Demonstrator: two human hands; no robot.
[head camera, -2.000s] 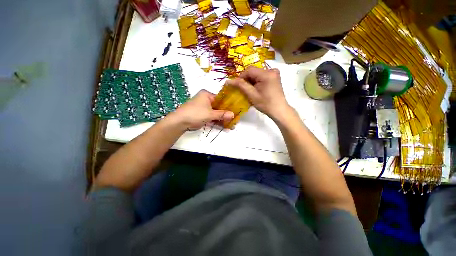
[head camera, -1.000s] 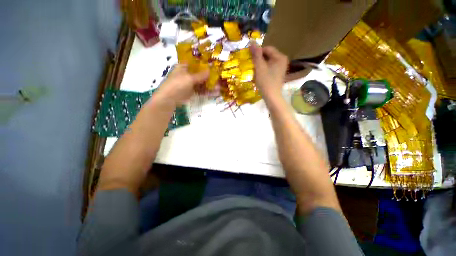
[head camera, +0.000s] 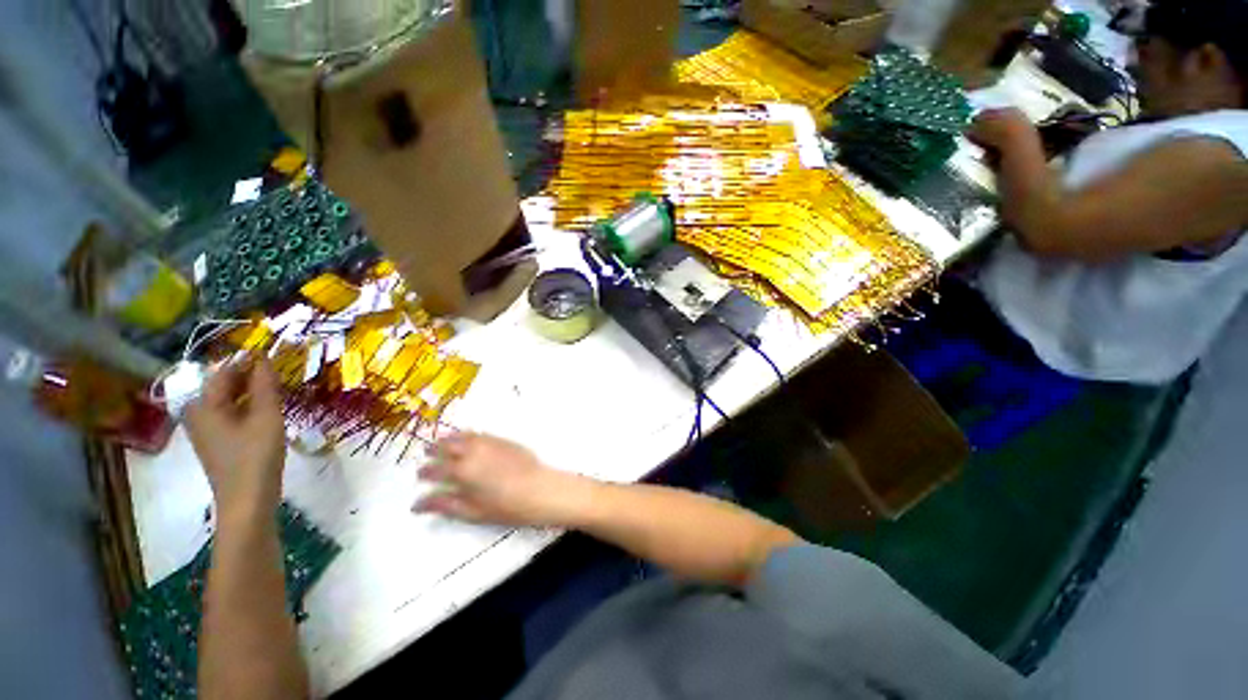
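Observation:
Small amber film pieces (head camera: 353, 367) lie in a pile with white patches and dark-red lead wires (head camera: 335, 410). My left hand (head camera: 240, 427) is raised at the pile's left side, beside a white plug (head camera: 179, 387). Its fingers are bent and blurred, and I cannot tell whether they hold anything. My right hand (head camera: 476, 479) is low over the white bench at the pile's near right edge, fingers spread, with nothing visible in it.
Green circuit panels (head camera: 318, 547) lie at lower left, partly behind my left forearm. A cardboard box (head camera: 411, 164) stands behind the pile. A round tin (head camera: 561, 306), solder spool (head camera: 637, 227), soldering base (head camera: 684, 321) and amber stack (head camera: 712, 171) are rightward. Another person (head camera: 1115, 233) works at right.
The view has swung right, bringing the other person into sight. My left hand has moved to the pile's left side by the plug. My right hand has come off the pile, down towards the bench.

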